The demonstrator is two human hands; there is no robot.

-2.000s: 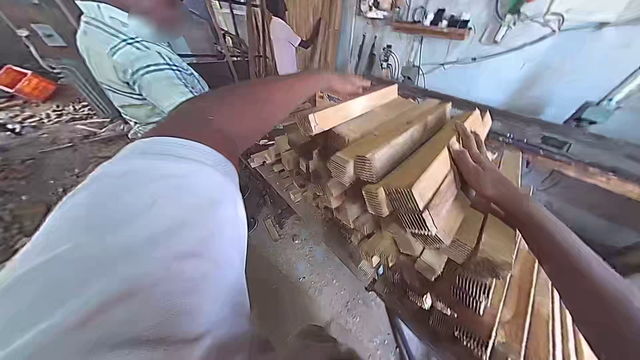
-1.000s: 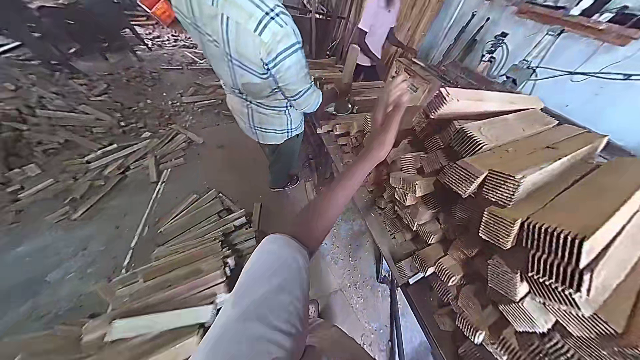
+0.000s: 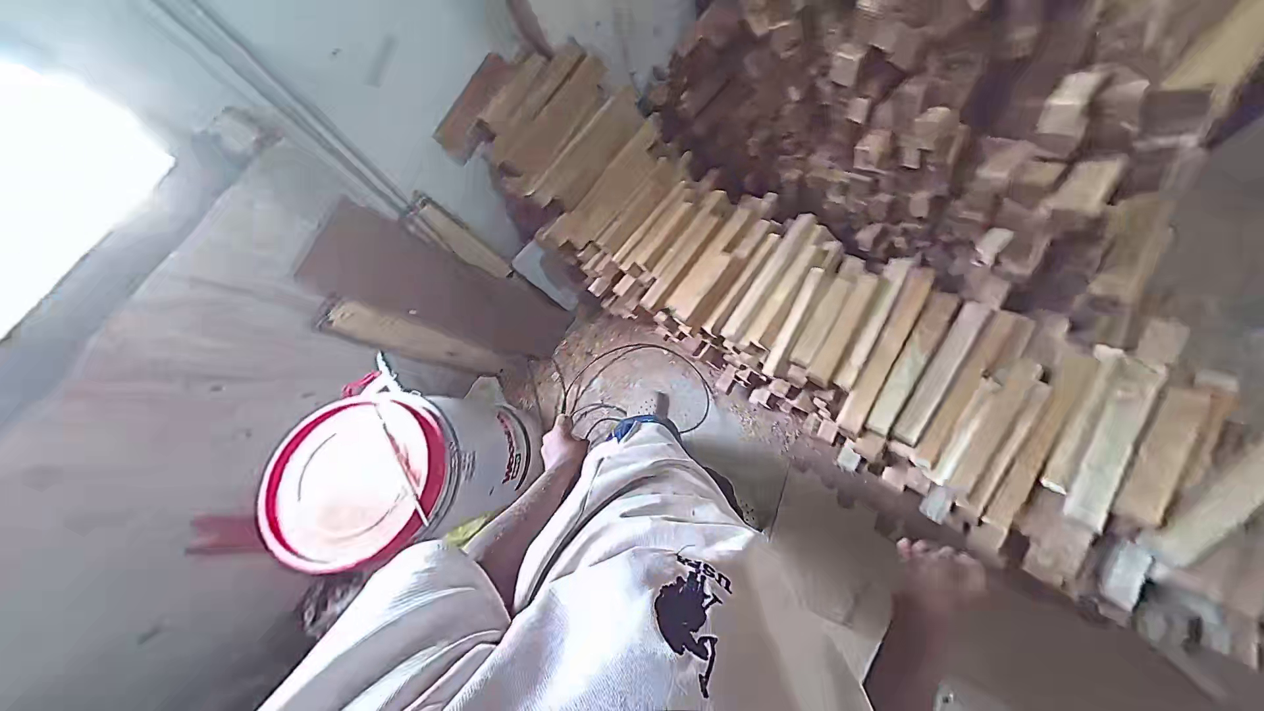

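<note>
My left hand (image 3: 563, 444) is low beside my white shirt (image 3: 632, 583), close to a thin cable loop (image 3: 706, 375) on the floor. Whether its fingers hold the cable is unclear. Left of that hand is a white plastic bucket (image 3: 479, 449) with a red-rimmed top (image 3: 351, 479), bearing writing on its side. My right hand (image 3: 938, 573) is blurred at the lower right, near the edge of a long row of stacked wooden pieces (image 3: 879, 365). Its fingers are partly visible, and no object can be made out in it.
Loose wood offcuts (image 3: 928, 128) lie in a large heap behind the row. A brown board (image 3: 425, 286) and narrow wood strips (image 3: 425, 341) lean by the pale wall (image 3: 395, 79). A bright opening (image 3: 69, 188) is at the left.
The view has swung far round, from the grooved wood pile and other people to the bucket and stacked row. My right hand, on the grooved pieces two seconds ago, is away from them.
</note>
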